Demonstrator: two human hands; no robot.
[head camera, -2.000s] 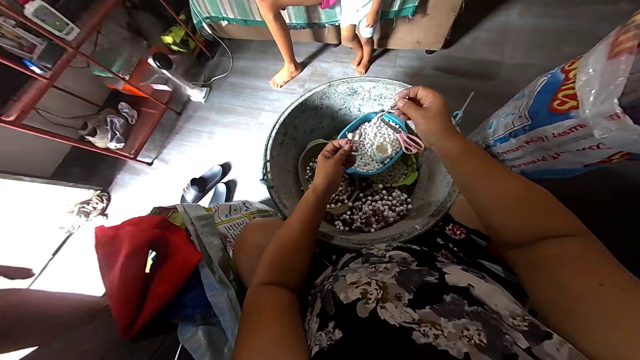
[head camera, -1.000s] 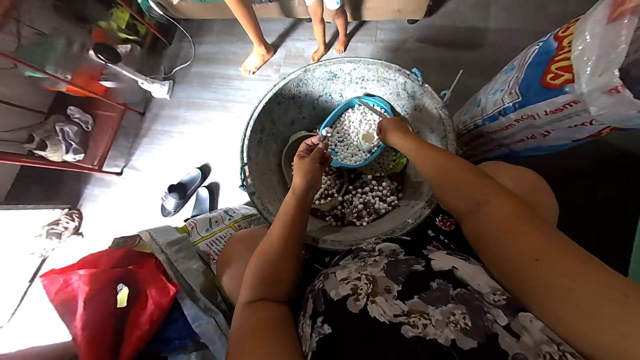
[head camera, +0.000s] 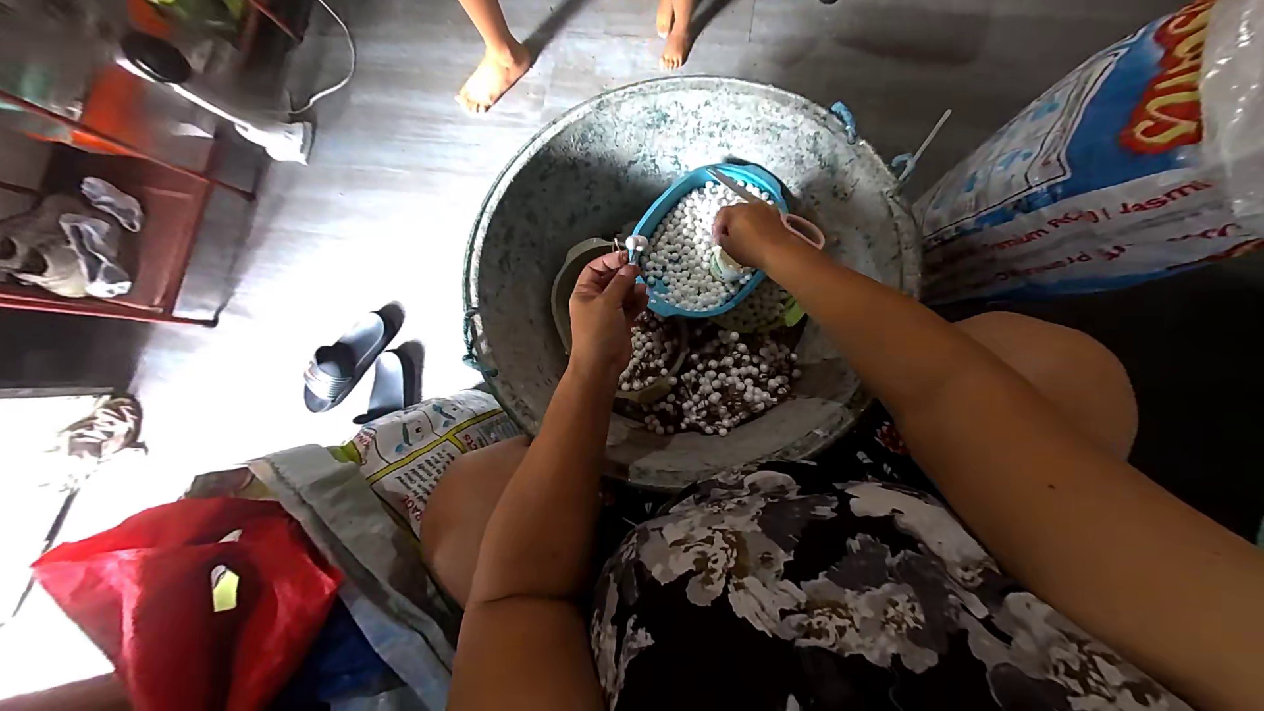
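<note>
A blue plastic basket (head camera: 647, 222) of loose white beads (head camera: 681, 242) rests inside a large worn round tub (head camera: 553, 168). My left hand (head camera: 607, 296) is at the basket's left edge, with a small white bead-like piece (head camera: 635, 243) pinched at its fingertips. Over the beads, my right hand (head camera: 750, 233) has scissors (head camera: 805, 231) with pink handles, their blades pointing to the upper left; its fingertips are at the beads and partly hidden. Below the basket lie a pile of white beads on brown pieces (head camera: 726, 385) and a beige bowl (head camera: 568, 281) with more of them.
A large printed rice sack (head camera: 1066, 168) stands right of the tub. Slippers (head camera: 351, 355), a red bag (head camera: 188, 592) and another printed sack (head camera: 430, 439) lie to the left. A red metal shelf (head camera: 178, 237) is at the upper left. Another person's bare feet (head camera: 494, 77) are beyond the tub.
My right hand has moved from above the basket's right edge, where it held the pink-handled scissors up, down to the white beads. My left hand stays at the basket's left side.
</note>
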